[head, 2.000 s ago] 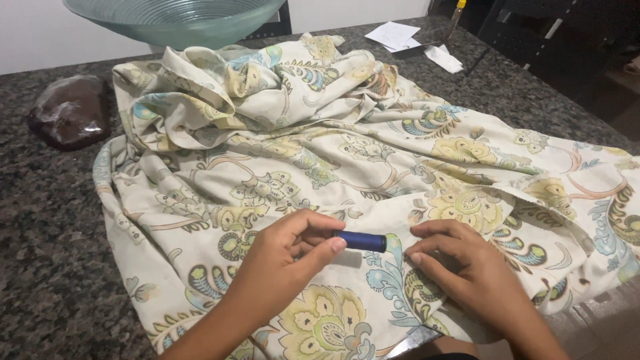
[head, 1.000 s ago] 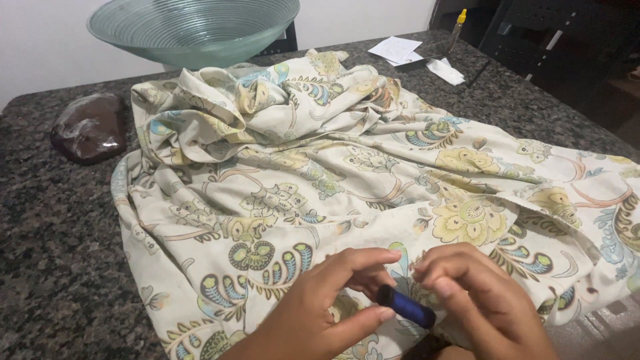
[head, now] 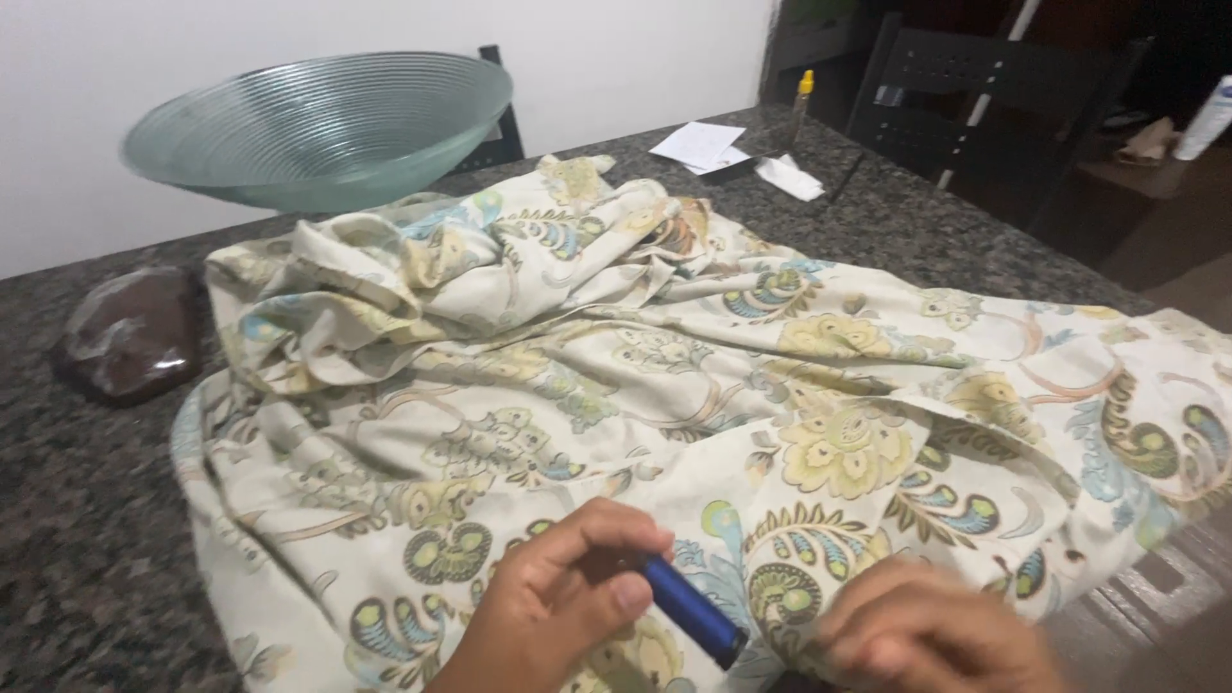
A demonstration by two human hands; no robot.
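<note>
Between the thumb and fingers of my left hand is a blue spool of thread, tilted down to the right. My right hand is a little to the right of the spool, blurred, its fingers curled; whether it pinches a thread cannot be seen. Beneath both hands a floral-print fabric in cream, yellow and blue lies spread, bunched up towards the back left.
The fabric covers much of a dark granite table. A large ribbed glass bowl stands behind it. At the left is a dark wrapped item. Papers, a crumpled white tissue and a yellow-capped tube lie or stand at the back right.
One second ago both hands were close about the spool; now my right hand is apart from it, to the right. The spool, level two seconds ago, is tilted now.
</note>
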